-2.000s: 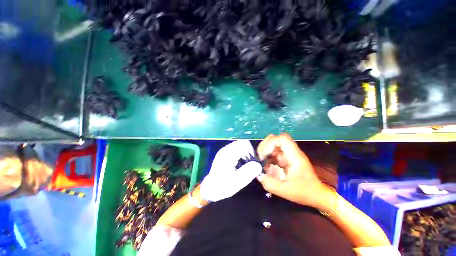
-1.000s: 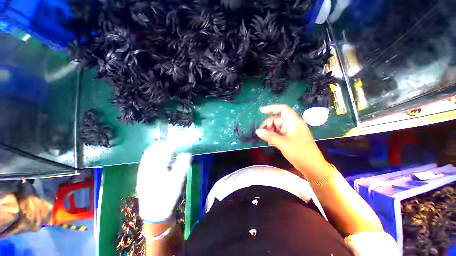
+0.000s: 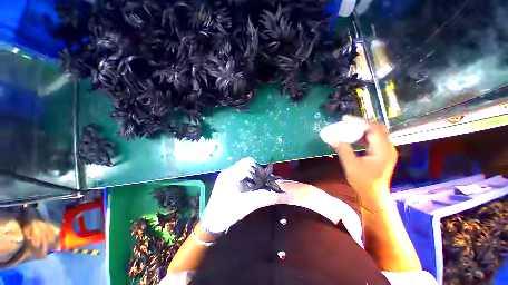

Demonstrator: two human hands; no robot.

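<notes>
My left hand (image 3: pixel 231 195), in a white glove, holds one black petal cluster (image 3: pixel 260 178) above my lap, just below the bench edge. My bare right hand (image 3: pixel 370 158) holds the white oval bottle (image 3: pixel 344 132) between thumb and fingers at the bench's front edge; its narrow end is hidden or too blurred to tell. A large heap of black clusters (image 3: pixel 223 61) lies on the green bench top (image 3: pixel 262 131). A small separate clump (image 3: pixel 96 146) lies at the bench's left side.
A green crate (image 3: pixel 120 222) with black and gold-brown clusters stands below the bench at left. A blue crate (image 3: pixel 437 239) with gold-brown pieces is at lower right. Dividers flank the work area, with yellow-labelled tubes (image 3: pixel 365 103) at the right one. A red stool (image 3: pixel 83 222) is at far left.
My left hand has moved from above the green crate to over my lap and now holds a black cluster. My right hand has moved right and taken hold of the white bottle.
</notes>
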